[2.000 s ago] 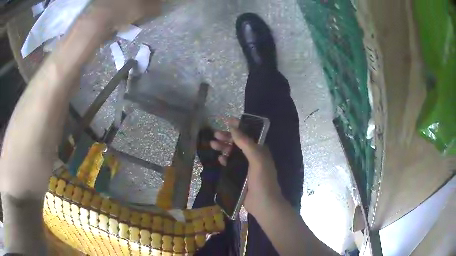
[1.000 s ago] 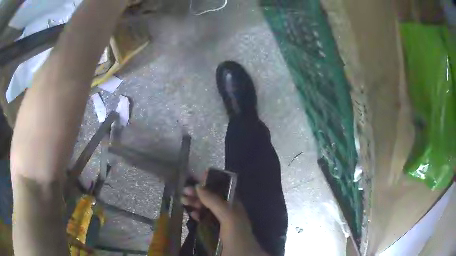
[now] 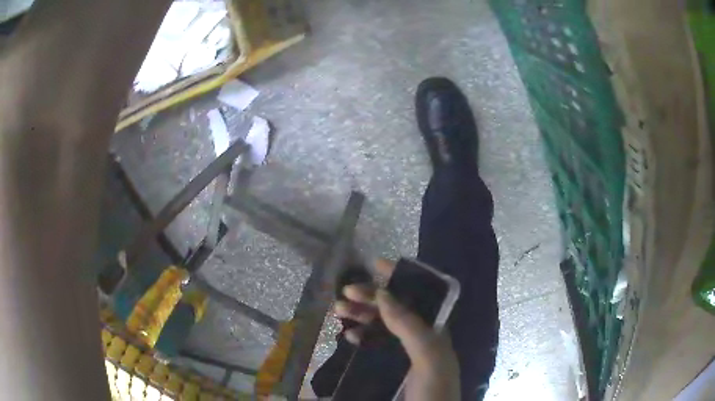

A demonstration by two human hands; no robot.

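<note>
My right hand (image 3: 404,317) is low in the middle and holds a smartphone (image 3: 423,291), black with a pale edge. The phone's upper end shows past my thumb; its lower part is partly hidden by the hand and is dark against my trousers. My left forearm (image 3: 55,157) fills the left side, large and blurred, and its hand is outside the picture.
A metal-legged chair (image 3: 333,235) with a yellow bamboo-tile mat (image 3: 141,364) stands lower left. White scraps (image 3: 257,141) lie on the speckled floor (image 3: 345,110). A green lattice crate (image 3: 576,133), brown cardboard (image 3: 666,157) and a green bag (image 3: 708,286) are at the right.
The view has shifted. Over two seconds my right hand and the phone have moved lower in the picture. My left forearm now covers more of the left side. The phone is still held.
</note>
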